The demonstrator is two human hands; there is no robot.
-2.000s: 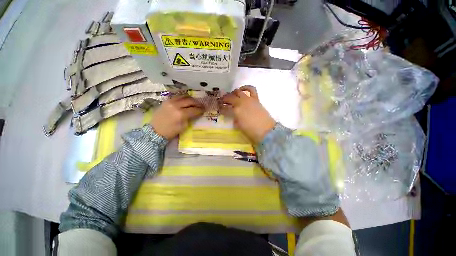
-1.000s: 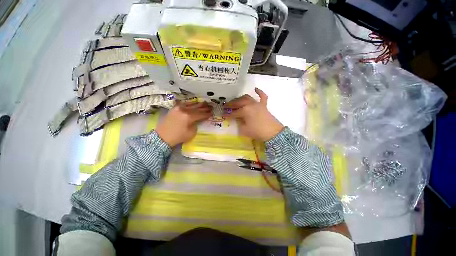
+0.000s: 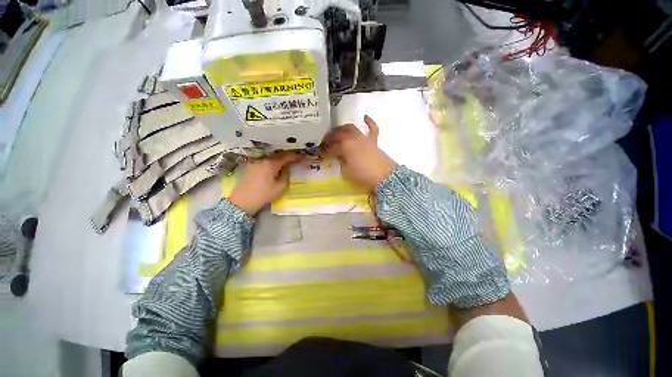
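Observation:
The white sewing machine head [image 3: 265,81] with yellow warning labels stands at the upper centre. My left hand [image 3: 261,179] and my right hand [image 3: 359,156] meet under its front edge, fingertips close together at the back of the yellow-taped plate [image 3: 317,197]. Fingers of both hands are bent over something small at the needle area; the machine head and the fingers hide it, so I cannot tell what each hand grips. Beige webbing straps [image 3: 173,136] lie fanned out to the left of the machine.
Small dark snips [image 3: 372,233] with a red cord lie in front of the plate. Clear plastic bags [image 3: 545,140] with small metal pieces [image 3: 573,206] lie on the right. Yellow tape strips [image 3: 331,300] cross the near tabletop. A white fan [image 3: 15,254] shows at the left edge.
The view has shifted, so the machine head sits further left. The strap piece seen earlier between the fingertips is now mostly out of sight. Both hands stay at the needle area.

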